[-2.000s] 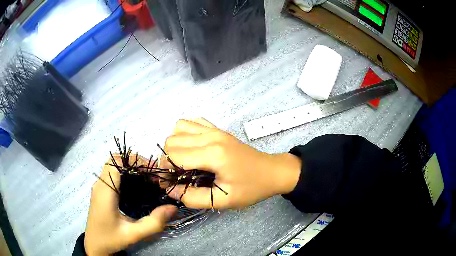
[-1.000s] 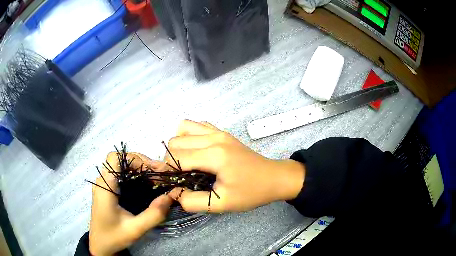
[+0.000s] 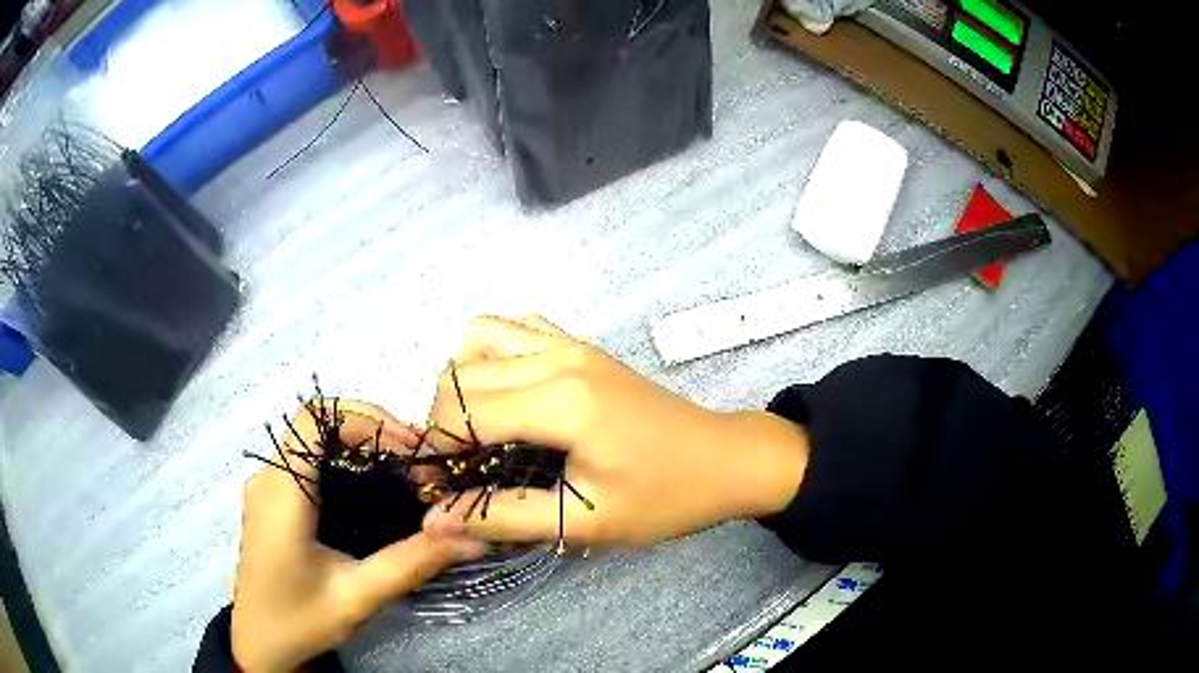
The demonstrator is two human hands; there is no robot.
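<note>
My left hand (image 3: 309, 565) is curled round a dark bundle of black rods (image 3: 368, 506), thumb across its near side. My right hand (image 3: 592, 440) is closed on a bunch of thin black lead wires (image 3: 487, 471) with tiny brass-coloured tips. The tips fan out between both hands, and some stick up past my left fingers. The hands meet at the thumb and fingertips. Clear plastic (image 3: 480, 585) shows below the bundle, with thin curved lines in it. The lower part of the rods is hidden by my left hand.
Filled dark bags stand at left (image 3: 132, 296) and top centre (image 3: 605, 99). A blue tray (image 3: 237, 105) and red tray (image 3: 375, 29) are behind. At right are a white block (image 3: 851, 191), ruler (image 3: 789, 309), red card (image 3: 984, 237), cardboard box (image 3: 920, 112) and scale (image 3: 1039, 79).
Both hands stay nearly in place, still holding the bundle and the wires. The wire tips between the fingers have shifted slightly, and my left thumb has moved a little.
</note>
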